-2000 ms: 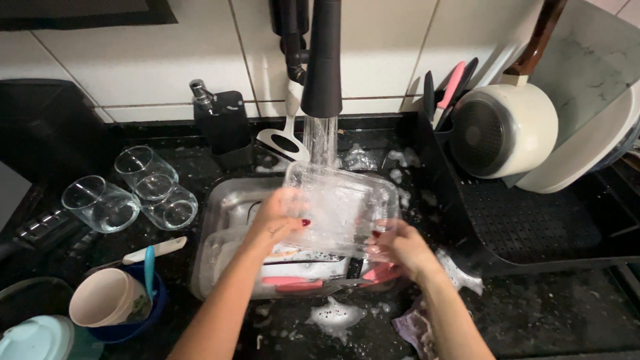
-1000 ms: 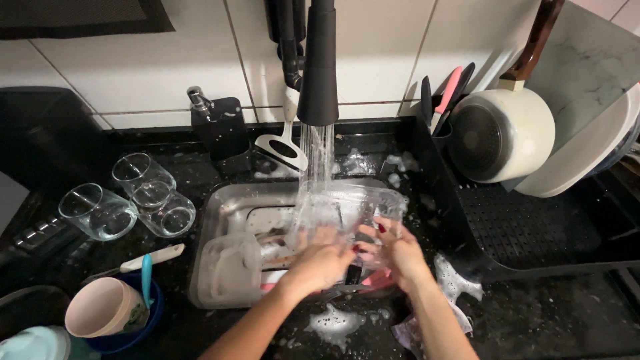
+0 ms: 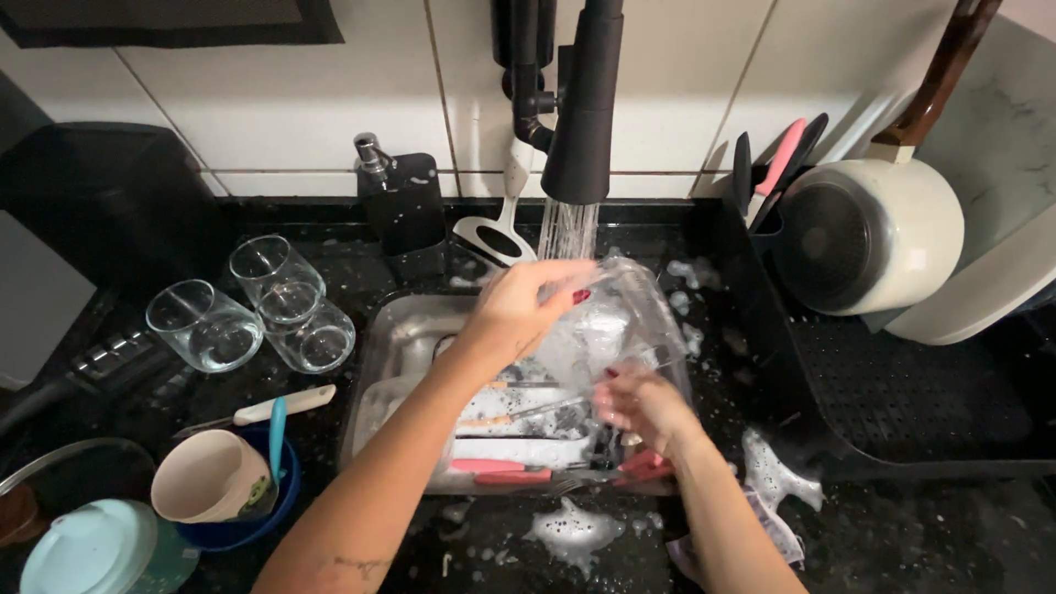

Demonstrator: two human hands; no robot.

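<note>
A clear plastic container is tilted under the running black faucet. My left hand grips its upper left edge between thumb and fingers. My right hand is at its lower side, blurred, with fingers curled; whether it grips the container cannot be told. Below both hands lies the sink basin, holding soapy water, pink-handled cutlery and another translucent container at the left.
Several drinking glasses, a white-handled knife and a cup in a blue bowl stand left. A black dish rack with a saucepan is right. Behind are a soap dispenser and foam lies in front.
My left hand has moved up to the container's upper edge, and the container is now tilted more upright. My right hand is lower than my left. The water still runs.
</note>
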